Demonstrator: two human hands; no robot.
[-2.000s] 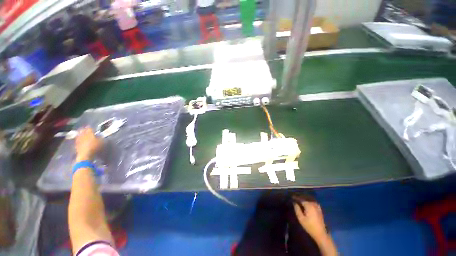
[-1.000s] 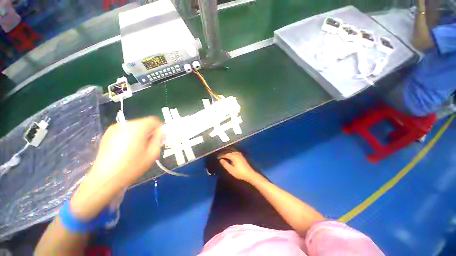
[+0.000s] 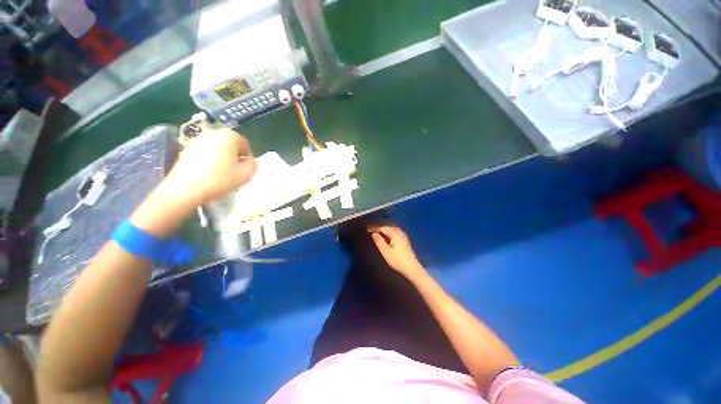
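Note:
My left hand (image 3: 209, 166), with a blue wrist strap, is over the left end of the taped white test fixture (image 3: 320, 170). Its fingers are closed on a white power adapter (image 3: 271, 171), washed out by glare, and a blurred white cord (image 3: 224, 217) hangs below the hand. Whether the adapter touches the fixture cannot be told. My right hand (image 3: 393, 246) rests on my dark-clothed lap below the bench edge, fingers slightly apart, with nothing visible in it. The bench instrument (image 3: 245, 75) has a lit yellow display, and coloured leads run to the fixture.
A single adapter (image 3: 190, 129) lies beside the instrument, partly behind my left hand. The left wrapped tray (image 3: 130, 213) holds one corded adapter (image 3: 92, 187). The right grey tray (image 3: 522, 67) holds several corded adapters. A metal post (image 3: 318, 47) stands behind the bench. Red stools are on the floor.
The view has shifted. My left hand has moved from the left tray to the fixture's left end, with the white adapter and cord now at it. My right hand stays on my lap.

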